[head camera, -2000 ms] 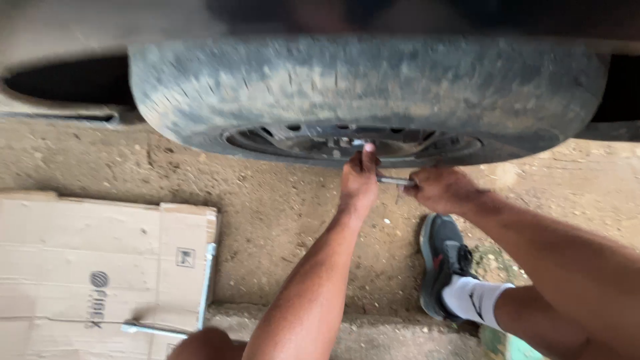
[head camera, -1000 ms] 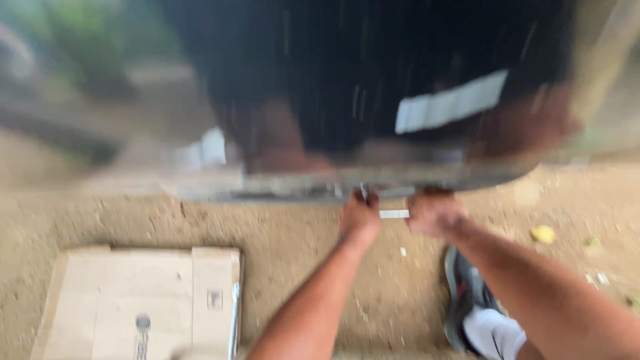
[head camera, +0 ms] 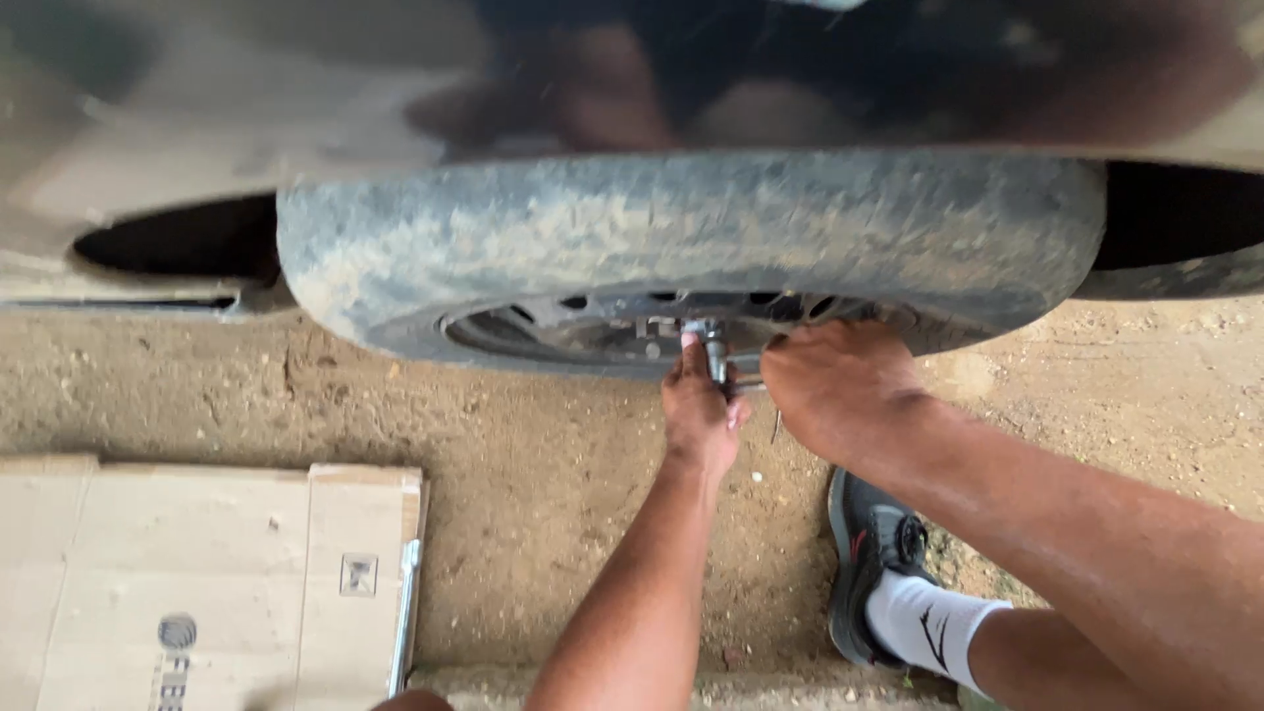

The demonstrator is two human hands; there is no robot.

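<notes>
A dirty car tyre (head camera: 691,227) on a dark steel wheel rim (head camera: 494,336) spans the upper middle of the view, under the car's glossy body panel. At the middle of the wheel, my left hand (head camera: 703,400) grips a metal socket tool (head camera: 716,357), its thumb along the top. Just to the right, my right hand (head camera: 839,380) is closed around the metal handle (head camera: 750,375) that runs from the tool. The tool's far end meets the wheel's hub area; exactly what it sits on is too small to tell.
A flattened cardboard box (head camera: 197,553) lies on the dirt at lower left, with a metal bar (head camera: 406,602) along its right edge. My foot in a dark shoe (head camera: 874,553) stands below my right forearm. The car's dark body panel (head camera: 632,79) overhangs the wheel.
The view has swung up over the body panel and back down to the wheel. My right hand is now closer to my left hand than two seconds ago.
</notes>
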